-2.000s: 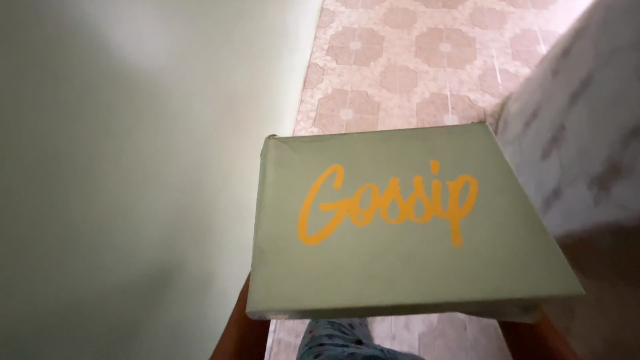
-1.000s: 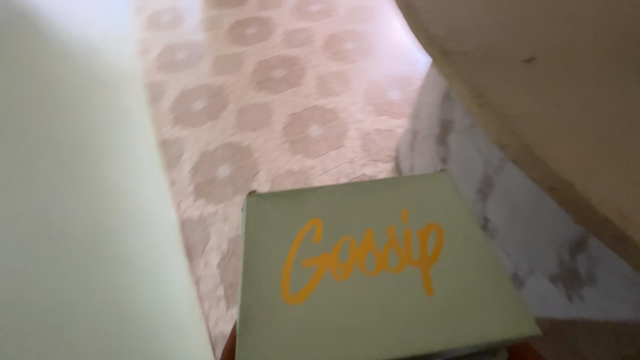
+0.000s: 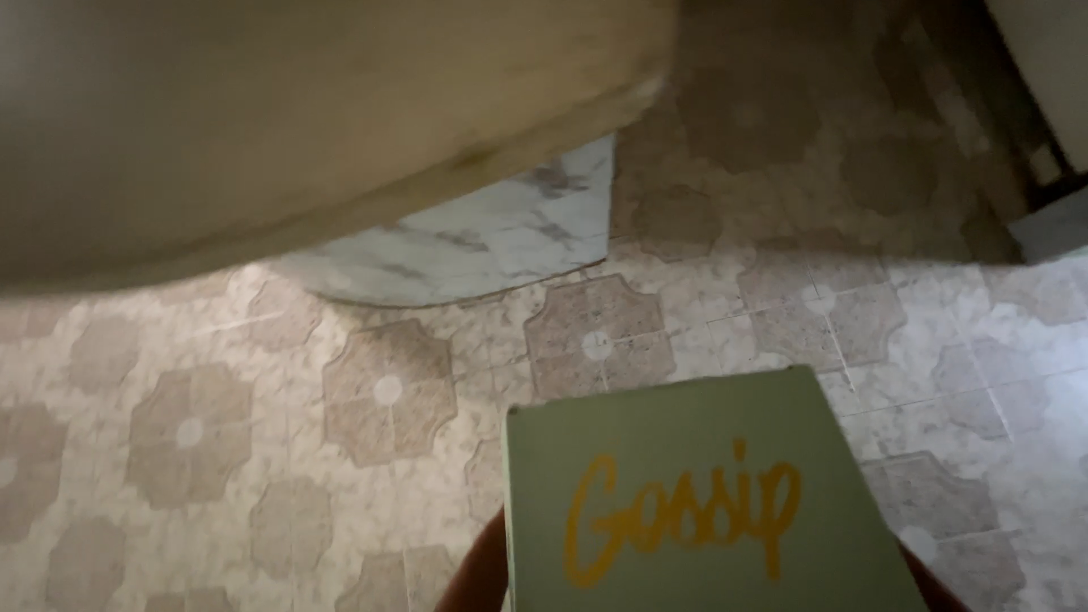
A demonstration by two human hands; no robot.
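A green box [image 3: 697,425] with yellow lettering on its top fills the lower middle of the head view, its near end cut off by the frame. Against its left side lies my left hand [image 3: 483,565], only partly visible. My right hand [image 3: 933,582] shows as a small strip along the box's right side. The box is held between both hands; most of the fingers are hidden by it or out of frame.
A large pale counter or slab with a curved edge [image 3: 382,200] juts in from the upper left. Beneath it stands a marble-patterned base [image 3: 476,246] on the patterned tile floor [image 3: 387,425]. A dark-edged pale object [image 3: 1050,76] is at the upper right.
The view has swung strongly; the pale wall on the left has gone out of sight, and the curved slab now lies at upper left. The box remains between both hands.
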